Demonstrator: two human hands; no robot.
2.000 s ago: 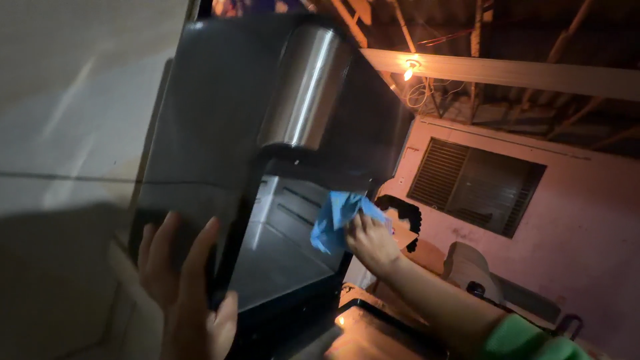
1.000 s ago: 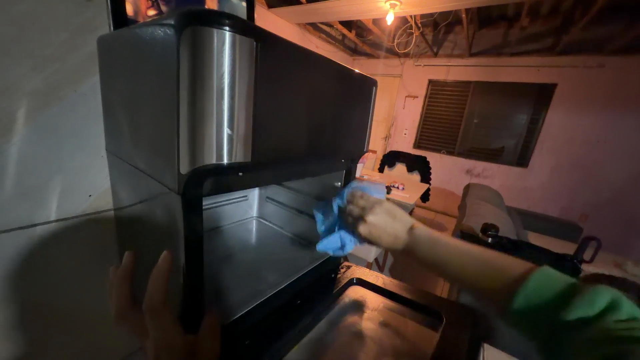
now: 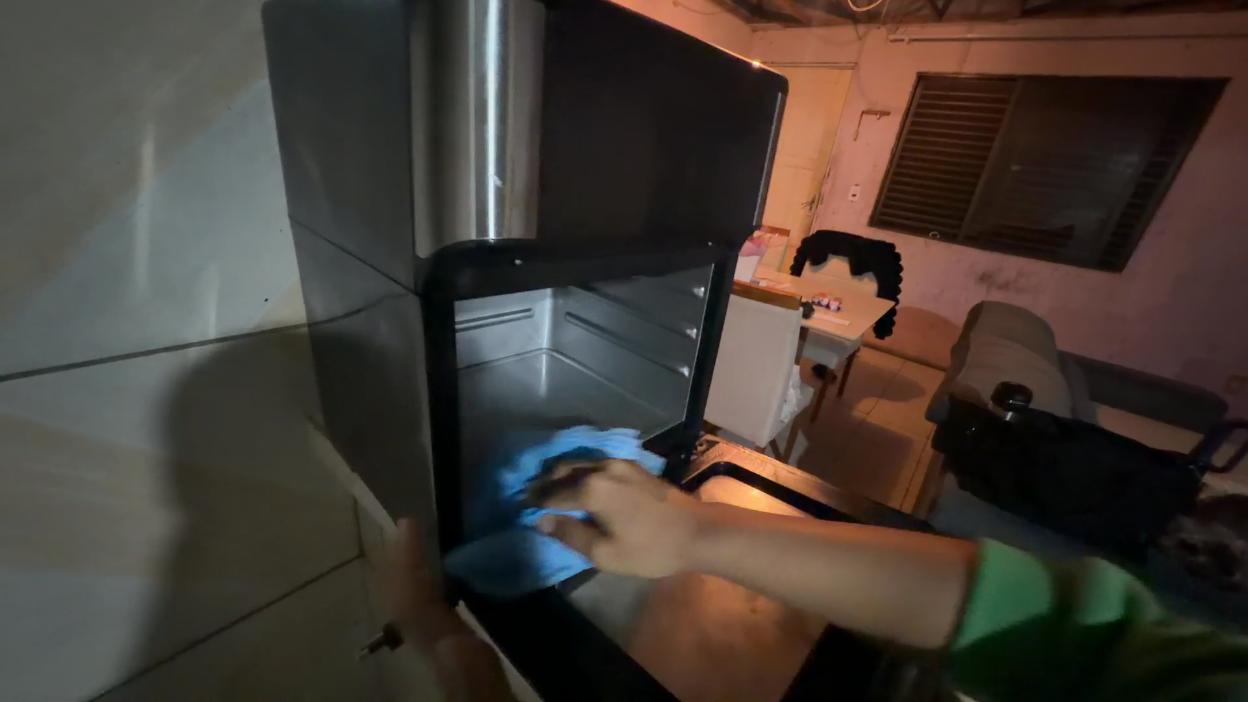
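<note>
A tall black oven (image 3: pixel 643 156) with a metal-look control panel (image 3: pixel 478 127) has its door (image 3: pixel 712 624) lowered. My right hand (image 3: pixel 624 517) grips a blue cloth (image 3: pixel 575 468) at the front of the oven's cavity, over its bottom edge. Part of the cloth spreads toward the lower left corner of the opening. Side rails line the grey inner walls (image 3: pixel 624 341). My left hand (image 3: pixel 434 614), blurred and partly cut off by the frame, is low beside the oven's left front corner and holds nothing that I can see.
A tiled wall (image 3: pixel 146 468) stands close on the left. Beyond the oven are a white chair (image 3: pixel 751 361), a small table (image 3: pixel 858 312) with things on it, and a grey sofa (image 3: pixel 1004 361) with a dark bag (image 3: pixel 1063 468) in front.
My right hand has moved with the blue cloth from the right side of the oven opening down and left to its front bottom edge. The view has levelled and come closer.
</note>
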